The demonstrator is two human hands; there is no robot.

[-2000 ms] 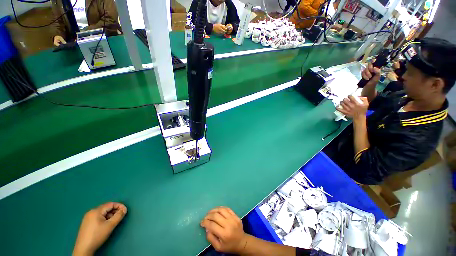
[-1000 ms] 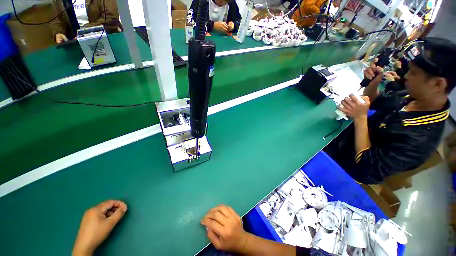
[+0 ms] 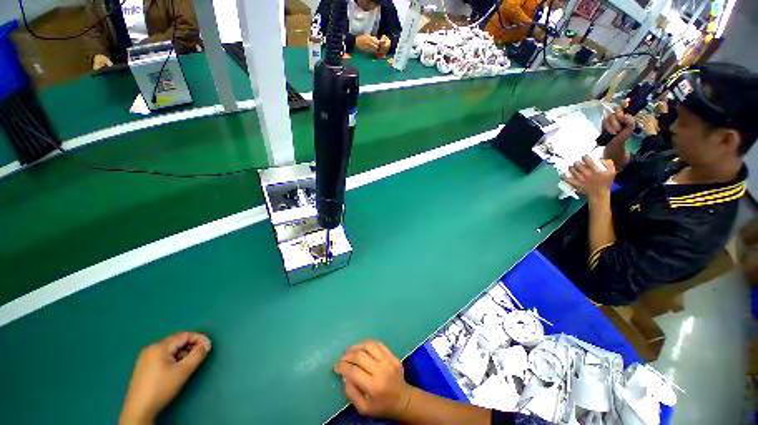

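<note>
My left hand [image 3: 164, 371] rests on the green bench at the lower left, fingers curled in, with no object visible in it. My right hand [image 3: 371, 380] rests at the bench's front edge beside the blue bin, fingers loosely curled, with no object visible in it. The black electric screwdriver [image 3: 334, 145] hangs upright over the bench, its thin bit above the front tray of the screw feeder [image 3: 309, 274]. The blue parts bin [image 3: 563, 286] at the lower right holds many loose white housing parts [image 3: 525, 329].
The green bench [image 3: 432, 236] has a white edging strip [image 3: 150, 257] at its back. A white post [image 3: 264, 83] stands behind the feeder. A person [image 3: 665, 207] sits at the right with a white part in hand, near a black box [image 3: 520, 141]. More workers sit across the line.
My hands have stayed in place. The hanging screwdriver has shifted very slightly to the right. The hand of the person at the right has moved a little.
</note>
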